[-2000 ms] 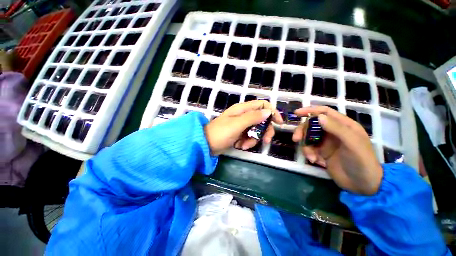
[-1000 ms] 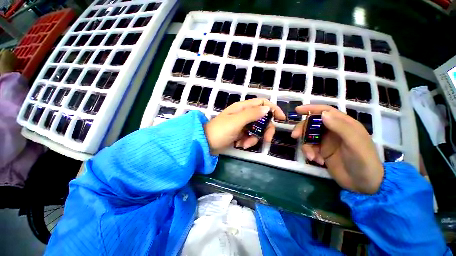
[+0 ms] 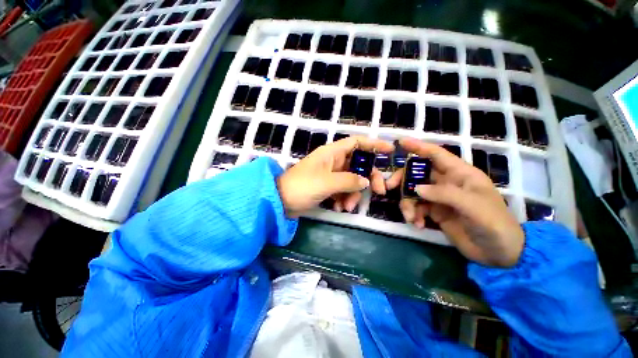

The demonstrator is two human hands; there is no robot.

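Note:
My left hand (image 3: 323, 178) holds a smartwatch unit (image 3: 362, 163) without strap, its dark screen facing up with faint lit marks, the thumb at its lower edge. My right hand (image 3: 465, 199) holds a second smartwatch unit (image 3: 417, 175), its screen lit with white text lines, the thumb on its lower part. Both hands are close together above the lower middle of the white foam tray (image 3: 537, 175). The tray's pockets mostly hold two dark units each. The hands and sleeves hide some lower pockets.
A second foam tray stack (image 3: 133, 203) stands angled at left, a red tray (image 3: 42, 66) beyond it. A light grey tester (image 3: 619, 112) with a bright screen is at right, a white piece with a lead (image 3: 586, 150) beside it. Part of a person in a pale purple sleeve (image 3: 17, 220) shows at far left.
Both units have moved slightly up and closer together. The left unit is turned more upright, and both thumbs have moved to the lower parts of the units. The view has shifted slightly.

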